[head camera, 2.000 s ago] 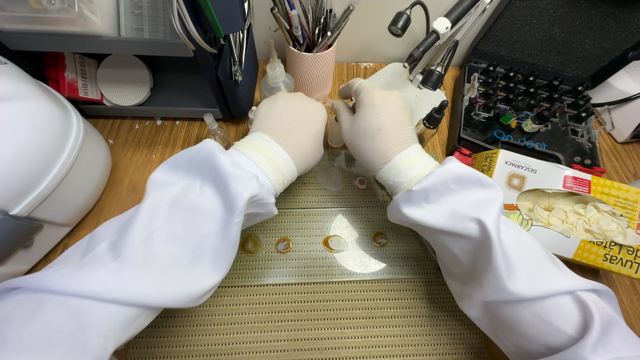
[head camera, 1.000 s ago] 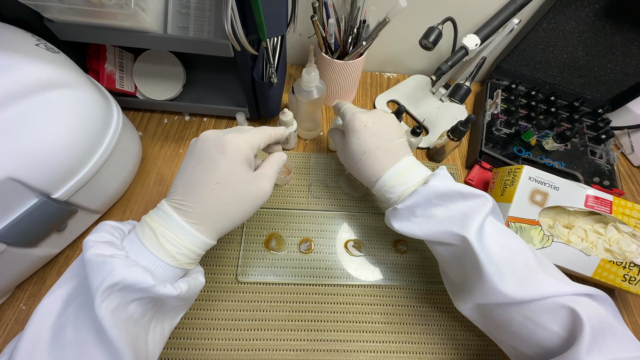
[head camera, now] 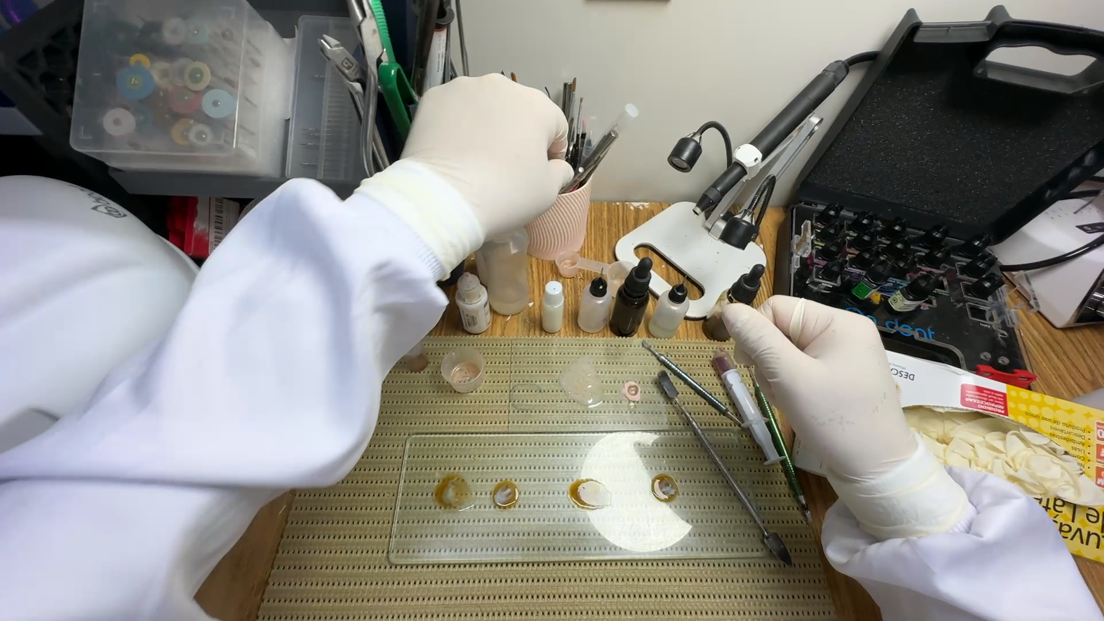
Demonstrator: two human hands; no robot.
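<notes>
Raised at the pink ribbed cup (head camera: 561, 226), my gloved left hand (head camera: 492, 147) has its fingertips among the brushes and tools standing there; whether it grips one cannot be seen. My gloved right hand (head camera: 806, 371), fingers curled, hovers by a dark dropper bottle (head camera: 743, 289), above a syringe (head camera: 746, 405) and a green-handled instrument (head camera: 780, 448). A metal spatula (head camera: 724, 466) lies across the right end of a glass slab (head camera: 535, 535) bearing several amber-rimmed blobs (head camera: 590, 493). Behind it are a small clear cup (head camera: 463, 371) and a pink ring-shaped piece (head camera: 631, 391).
Small bottles (head camera: 595, 304) line the mat's back edge. A lamp stand's white base (head camera: 690, 250) is behind them. An open black case of vials (head camera: 906, 285) and a latex glove box (head camera: 992, 405) flank the right. At left are a white rounded housing (head camera: 78, 319) and a clear disc box (head camera: 172, 86).
My left hand has moved from the small bottles up to the cup of tools. My right hand has moved right, away from the bottles at the back. The view has shifted.
</notes>
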